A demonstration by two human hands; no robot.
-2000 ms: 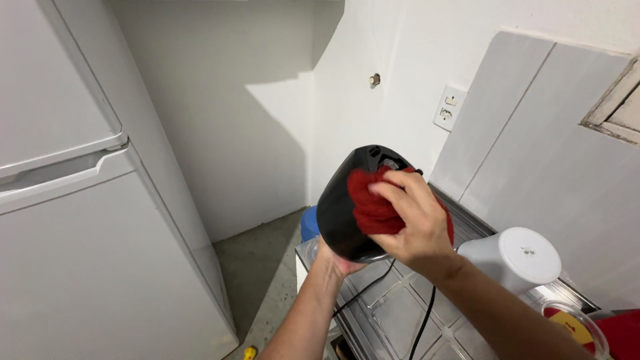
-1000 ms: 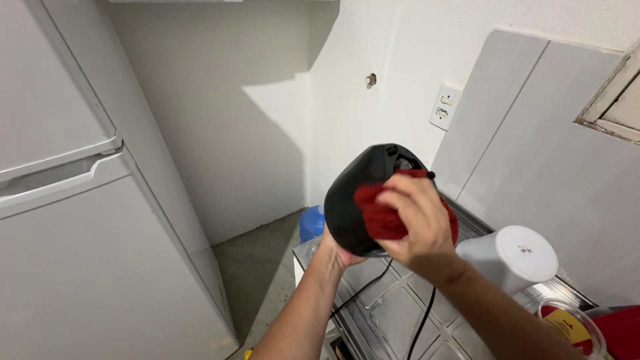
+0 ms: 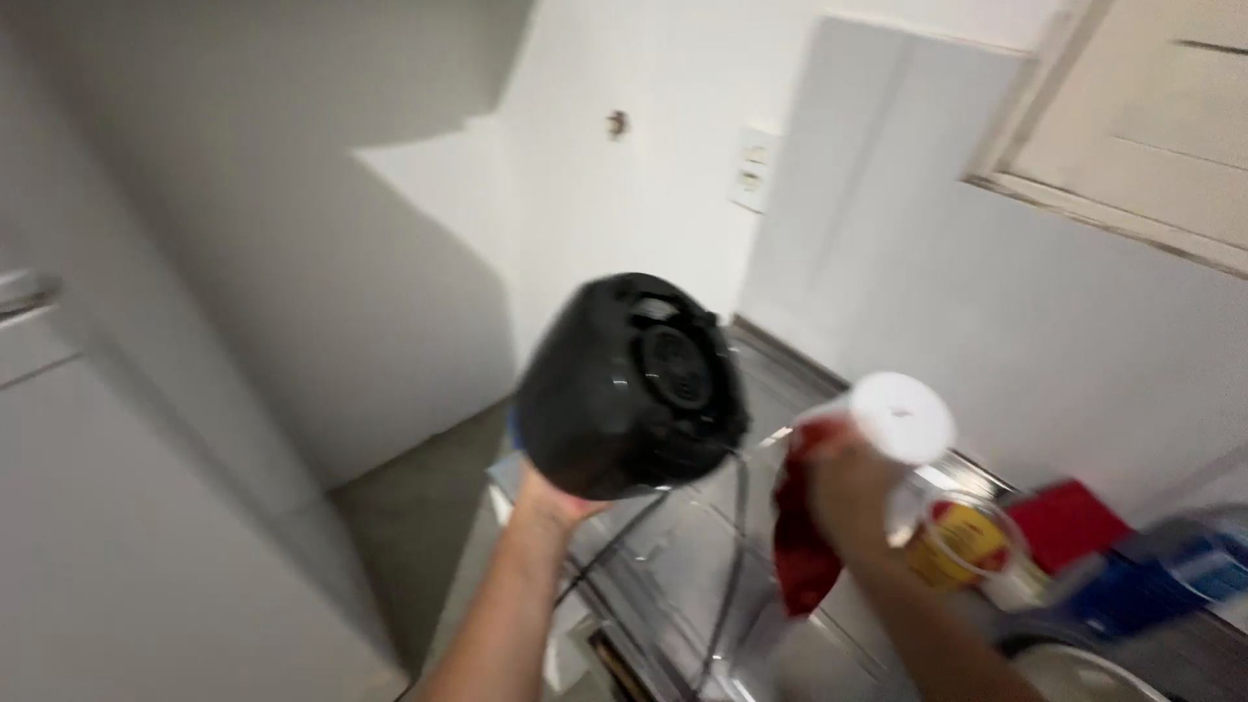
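A glossy black appliance (image 3: 604,400) with a power cord (image 3: 736,556) is tilted so its underside faces right. My left hand (image 3: 556,497) supports it from below, the fingers mostly hidden behind it. To the right, my right hand (image 3: 858,487), blurred, grips a red cloth (image 3: 807,526) that hangs down over the metal surface, apart from the appliance. Just behind that hand stands a white cylindrical container (image 3: 902,417).
Below lies a shiny metal countertop (image 3: 682,546). At right are a tub with a yellow and red label (image 3: 960,541), a red item (image 3: 1068,526) and a blue bottle (image 3: 1121,590). A white refrigerator (image 3: 146,487) stands left; a wall outlet (image 3: 754,169) is behind.
My right hand has come off the black appliance and moved right with the red cloth. The appliance's underside now shows more. The view has shifted to the right.
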